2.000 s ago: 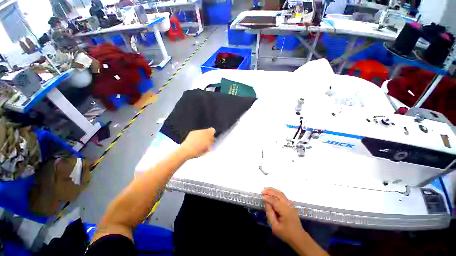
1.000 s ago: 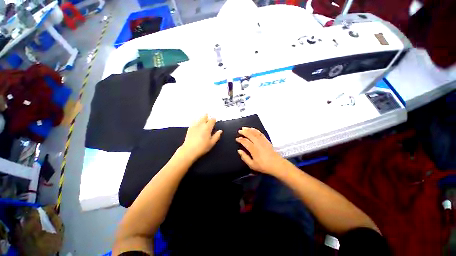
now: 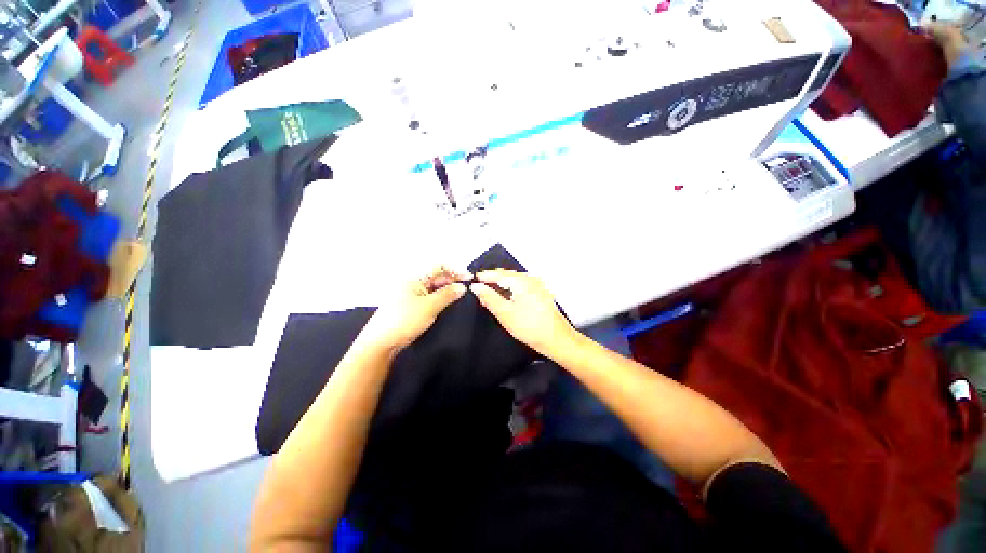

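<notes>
A black garment piece (image 3: 324, 362) lies over the front edge of the white machine table (image 3: 205, 421) and merges with my black shirt. My left hand (image 3: 416, 306) and my right hand (image 3: 522, 308) pinch its upper edge between thumbs and fingertips, almost touching each other. A small corner of the cloth sticks up beyond my right fingers. The presser foot and needle (image 3: 454, 194) of the sewing machine (image 3: 692, 119) are just above my hands, apart from the cloth. A stack of dark grey cut pieces (image 3: 216, 254) lies at the left of the table.
A green pouch (image 3: 287, 127) lies behind the stack. A blue crate (image 3: 222, 70) with dark pieces stands beyond the table. Red garments (image 3: 833, 378) hang at the right, and another heap (image 3: 43, 259) is at the far left. A person's arm (image 3: 951, 49) shows at the upper right.
My hands have gone from lying flat and apart on the black piece to pinching its edge close together. The cloth is now gathered up between them. The view has shifted slightly.
</notes>
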